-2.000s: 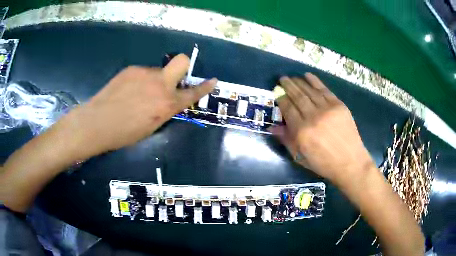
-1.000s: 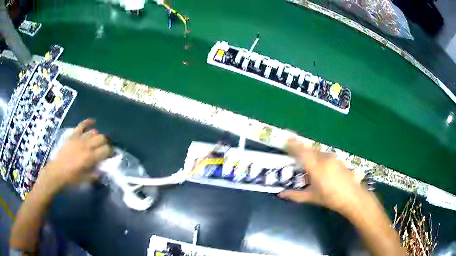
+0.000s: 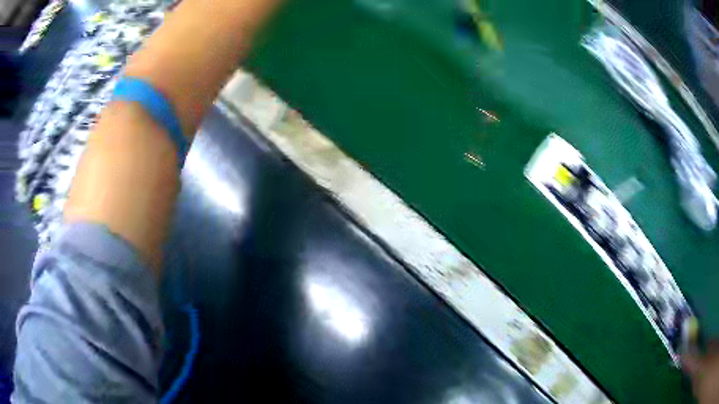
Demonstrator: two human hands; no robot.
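Note:
A power strip housing (image 3: 611,241), white and open side up, lies slanted on the green belt at right. A yellow component (image 3: 564,175) shows at its upper end. My right hand (image 3: 703,372) is blurred and cut off by the right edge, at the housing's lower end. A pale yellow cover shows there on a finger; its grip is unclear. My left forearm, with a blue wrist strap (image 3: 148,101), reaches up across the left side. My left hand is beyond the top edge.
Blurred stacked housings (image 3: 59,130) stand at left behind my forearm. A worn pale rail (image 3: 378,225) runs diagonally between dark bench and green belt. A clear plastic bag (image 3: 642,87) lies at upper right. Yellow-green leads (image 3: 481,28) and small copper-coloured bits (image 3: 474,159) are on the belt.
The view has swung left and tilted. My left arm has reached up and its hand has left the picture. My right hand is off the bench housing, which is out of view, and beside the belt housing.

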